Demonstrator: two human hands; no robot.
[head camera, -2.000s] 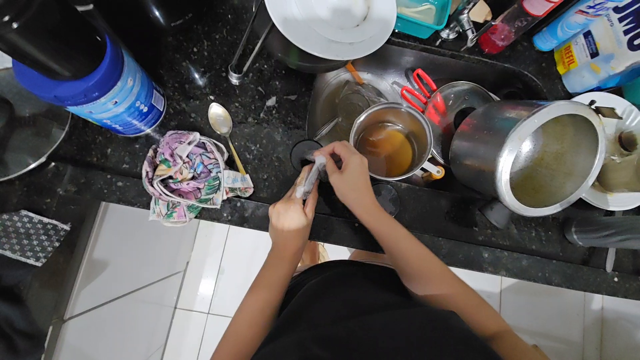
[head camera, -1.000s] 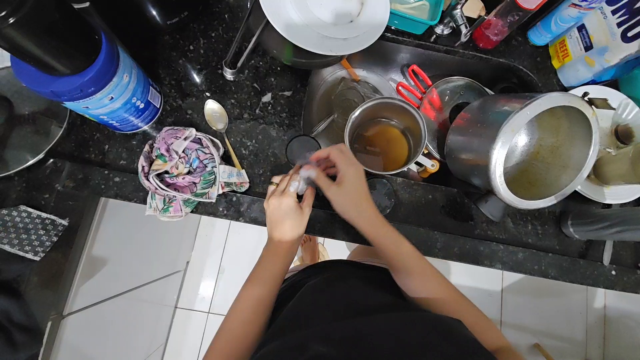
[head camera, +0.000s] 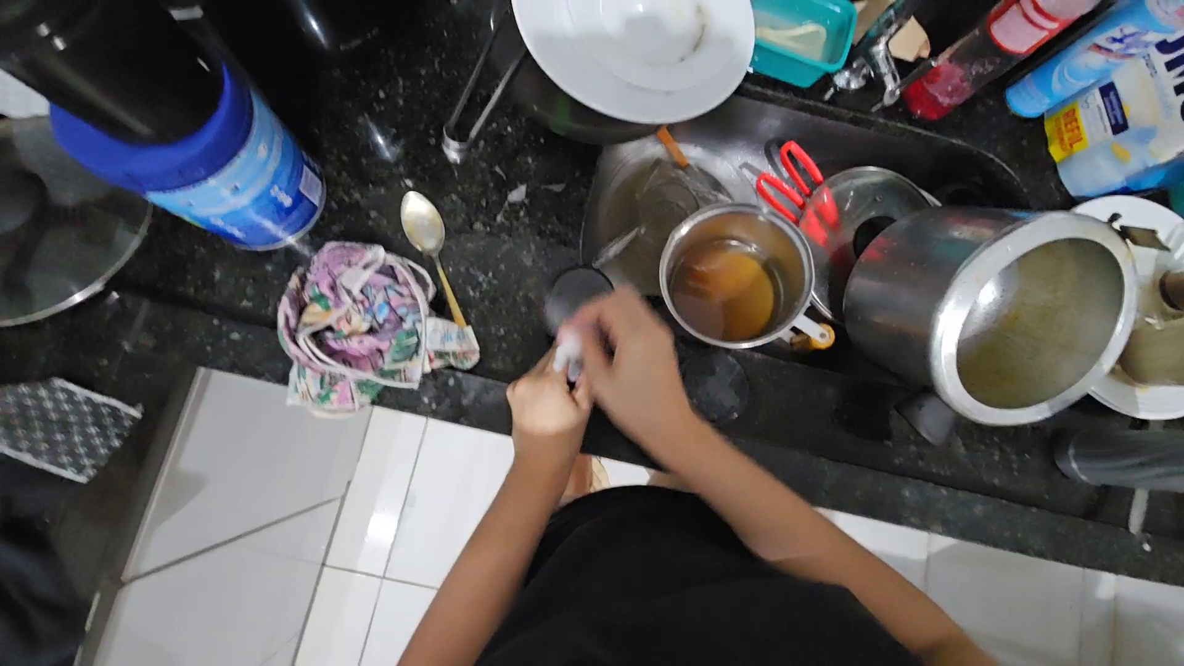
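My left hand (head camera: 548, 400) grips a small whitish item (head camera: 568, 355) at the counter's front edge; its kind is too blurred to tell. Against the same item, from the right, are the fingers of my right hand (head camera: 638, 365), blurred and partly hiding it. Just beyond the hands lies a dark round lid or disc (head camera: 578, 294). A metal pot with brown liquid (head camera: 737, 276) stands to the right, by the sink. On the left are a metal spoon (head camera: 425, 227) and a crumpled floral cloth (head camera: 356, 319).
The steel sink (head camera: 888, 139) holds a glass lid (head camera: 865, 208) and red-handled scissors (head camera: 786, 190). A large aluminium pot (head camera: 911, 287) leans open at the right, beside a white plate (head camera: 1133, 393). White dishes (head camera: 638, 92) stand at the back, and a blue tub (head camera: 250, 176) at the left.
Both hands stay together over the counter edge around the small whitish item. My right hand's fingers have shifted about it. The pots, spoon and cloth have not plainly moved.
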